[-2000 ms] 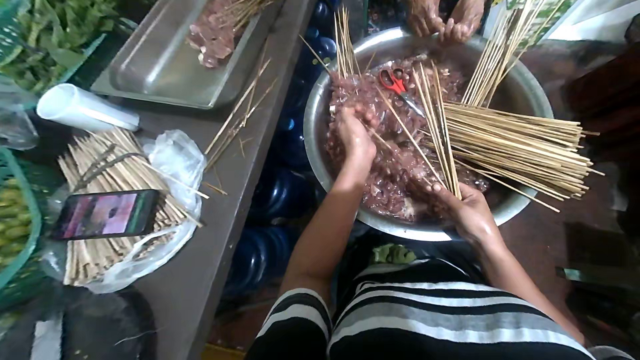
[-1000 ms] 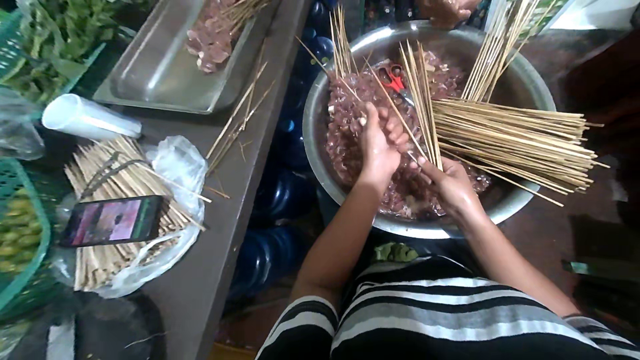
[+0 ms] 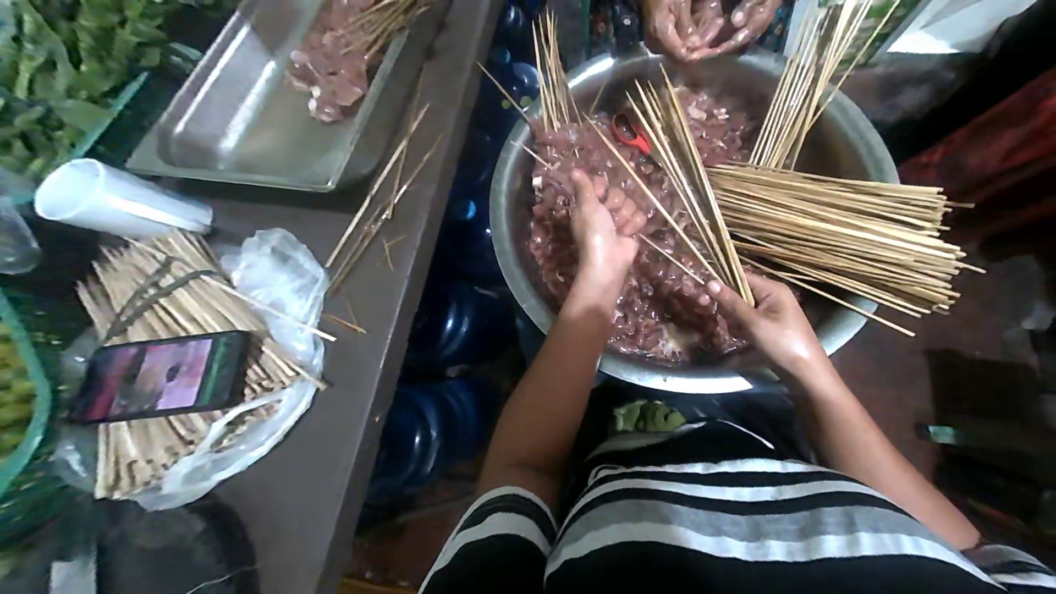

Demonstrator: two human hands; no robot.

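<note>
A wide metal basin holds a heap of sliced raw meat. Over the left part of the meat, my left hand has its fingers curled around one thin bamboo skewer that crosses toward the right; whether meat is within the fingers is hidden. My right hand grips a fanned bunch of bamboo skewers, tips pointing up and away. Behind that bunch, red-handled scissors lie on the meat. A thick bundle of skewers rests across the basin's right side, and more skewers stand at its far left rim.
Another person's hands are at the basin's far rim, near upright skewers. On the table at left are a metal tray with meat, a white cup, bagged sticks and a phone. Leafy greens lie beyond.
My left hand has moved left, away from my right hand, since one second ago. The other person's hands show more fully over the far rim than a second ago. My right hand keeps its skewers.
</note>
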